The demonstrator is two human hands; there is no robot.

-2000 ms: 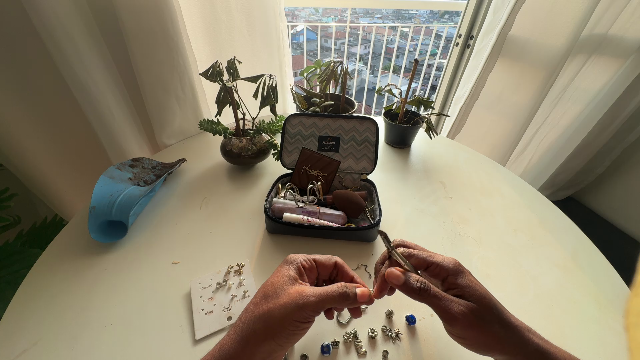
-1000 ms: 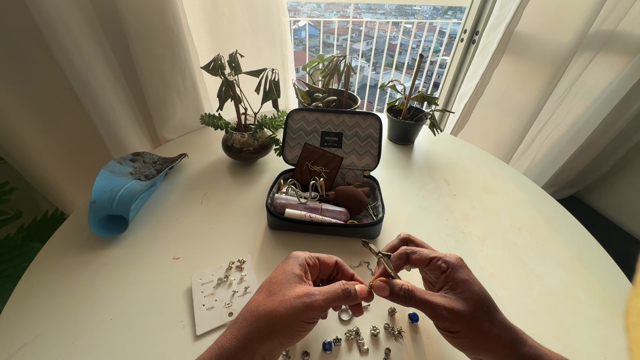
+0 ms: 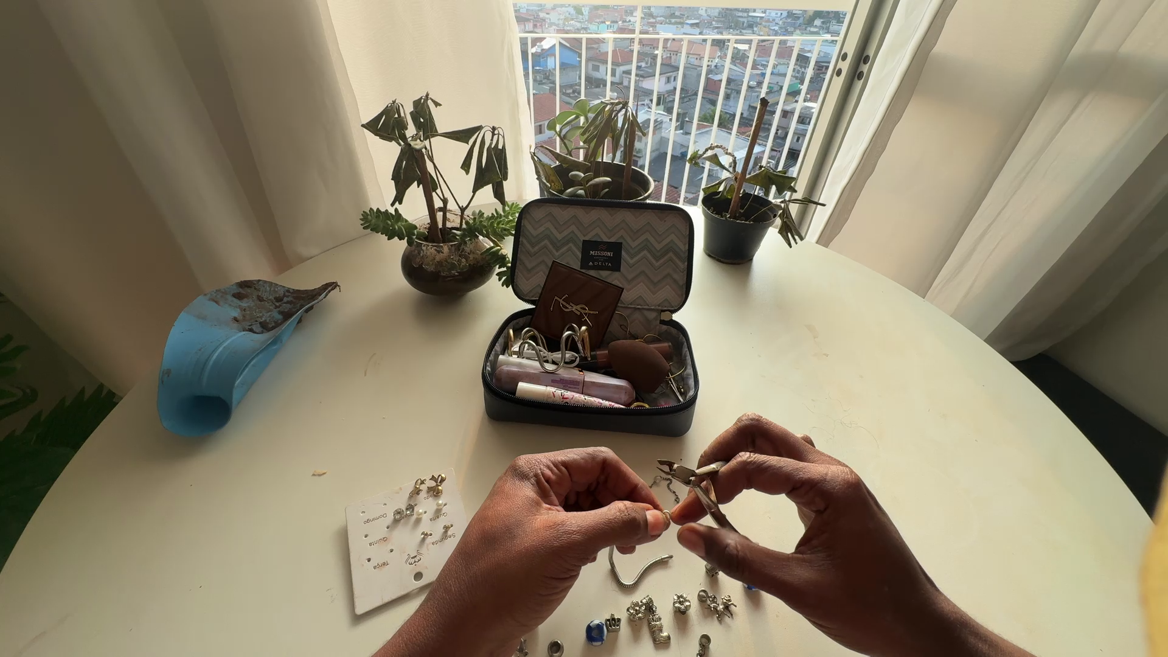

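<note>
My left hand [image 3: 570,529] pinches a tiny metal piece, too small to name, between thumb and forefinger. My right hand [image 3: 794,520] holds small metal nippers [image 3: 698,479], their jaws apart and pointing up and left, just above the pinched piece. Below the hands lies a silver snake-chain bracelet [image 3: 639,581], partly hidden, and a thin dark chain [image 3: 671,488] shows between them. Silver charms [image 3: 655,620] and a blue bead [image 3: 596,631] are scattered nearer me. Left of my left hand lies a white earring card [image 3: 392,557] with several small earrings.
An unzipped cosmetics case [image 3: 589,418] with a brown compact [image 3: 577,301] and a brown makeup sponge [image 3: 639,365] stands beyond my hands. Potted plants [image 3: 447,265] line the table's far side. A blue plastic scoop [image 3: 214,356], soiled on top, lies at left.
The nippers have tilted within my right hand, and its fingers have spread from around them. My left hand keeps its pinch close to the same spot.
</note>
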